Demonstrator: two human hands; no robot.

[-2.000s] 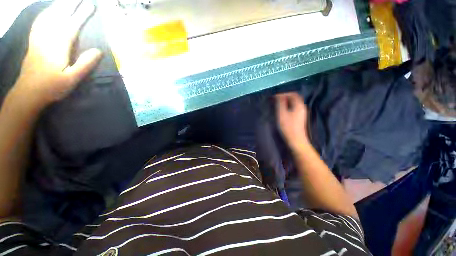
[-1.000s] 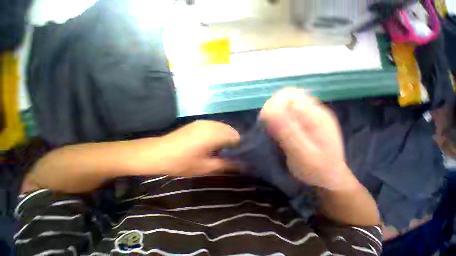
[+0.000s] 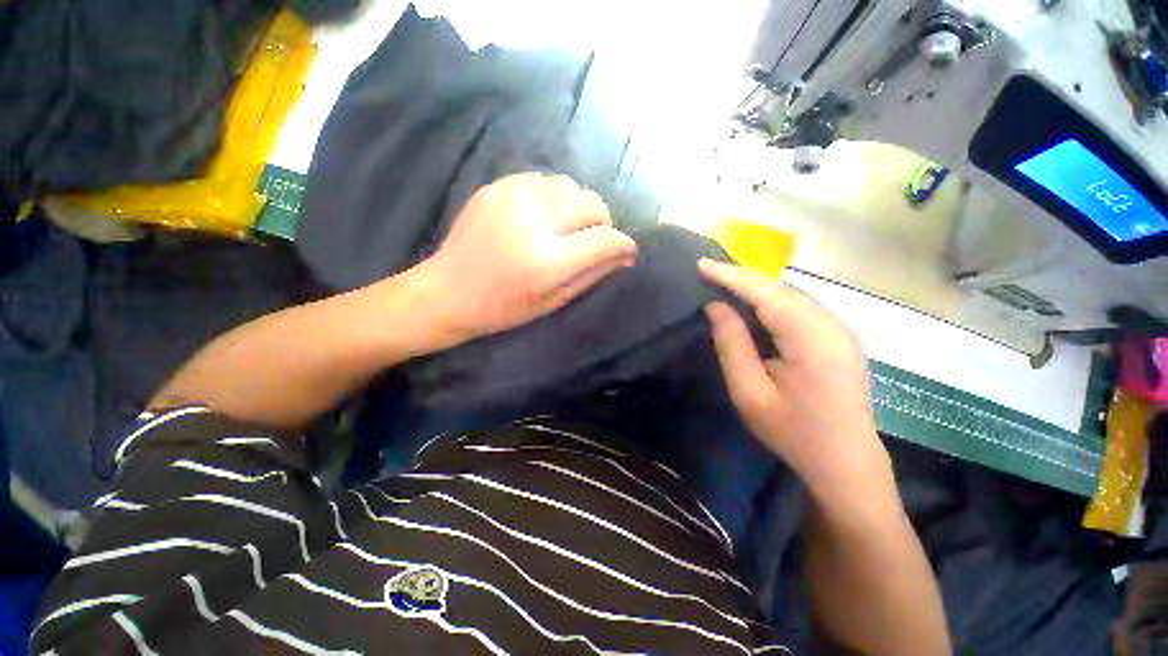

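Note:
A dark grey garment piece (image 3: 423, 154) lies over the front of the white table and hangs towards my lap. My left hand (image 3: 532, 256) is closed on the cloth, fingers curled. My right hand (image 3: 788, 352) is at the cloth's right edge, with thumb and index finger apart at the edge; whether it pinches cloth is not clear. The sewing machine (image 3: 948, 167) stands at the upper right. Its presser foot area lies beyond the cloth in bright glare, so the needle cannot be made out. Yellow tape (image 3: 758, 246) is on the table by my right hand.
The machine's control panel (image 3: 1089, 190) is lit blue. Dark garments (image 3: 109, 109) lie on yellow tape or plastic (image 3: 250, 141) at the upper left. A green measuring strip (image 3: 980, 436) edges the table. A pink object (image 3: 1144, 369) is at the far right, above more yellow tape (image 3: 1121, 461).
The view has swung towards the machine, now visible with its panel. Both hands have moved from low before my body up to the cloth at the table edge, side by side.

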